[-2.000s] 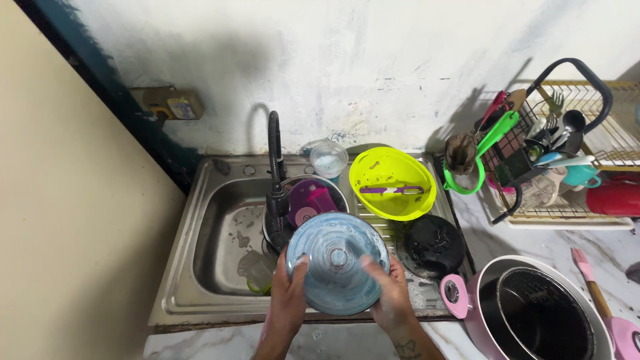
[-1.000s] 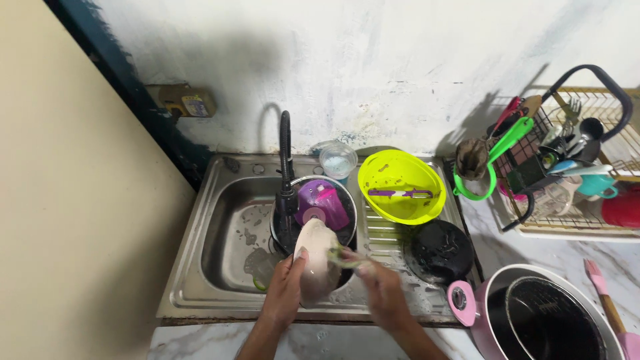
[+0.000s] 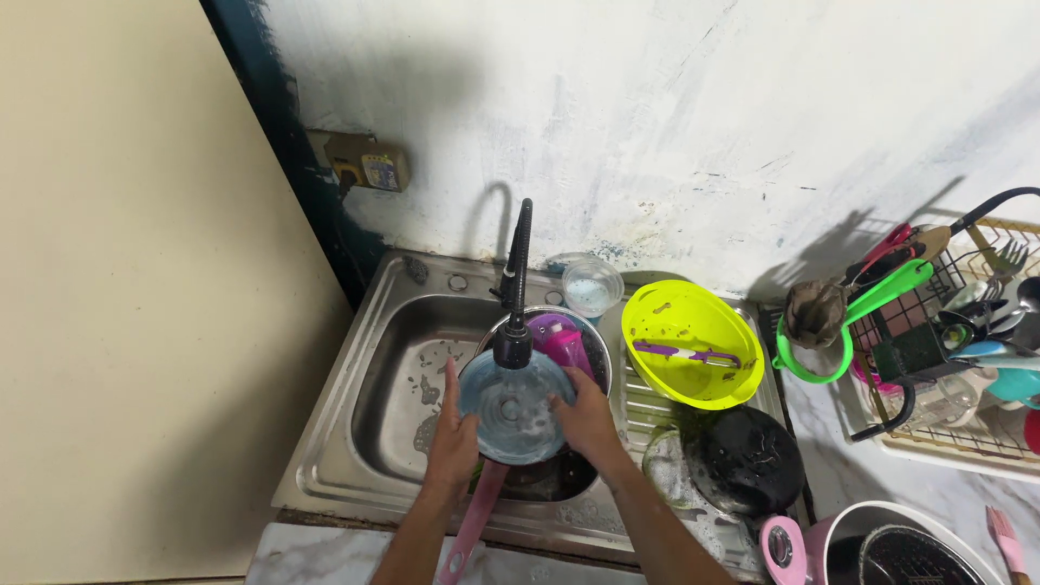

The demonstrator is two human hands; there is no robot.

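A blue bowl (image 3: 520,431) with a swirled pattern is held between both hands, right below the black faucet's spout (image 3: 513,345). My left hand (image 3: 457,439) grips its left rim, and my right hand (image 3: 587,416) holds the right rim with the thumb inside. Behind and beneath the bowl, a round metal-rimmed vessel (image 3: 601,345) in the sink holds purple and bright pink items (image 3: 563,345). A pink handle (image 3: 474,520) sticks out below the bowl over the sink's front edge. Whether water is running cannot be told.
On the drainboard are a yellow-green basin (image 3: 691,313) with a purple-handled peeler (image 3: 682,352), a black pan (image 3: 749,463) and a soapy round dish (image 3: 670,467). A clear tub (image 3: 591,288) stands behind. At right are a green strainer (image 3: 816,367), a dish rack (image 3: 902,439) and a pink pot (image 3: 894,520).
The bowl, tilted on its side a second ago, now faces up under the spout. My right hand has left its scrubbing position and grips the rim. The soapy dish and pink handle now show.
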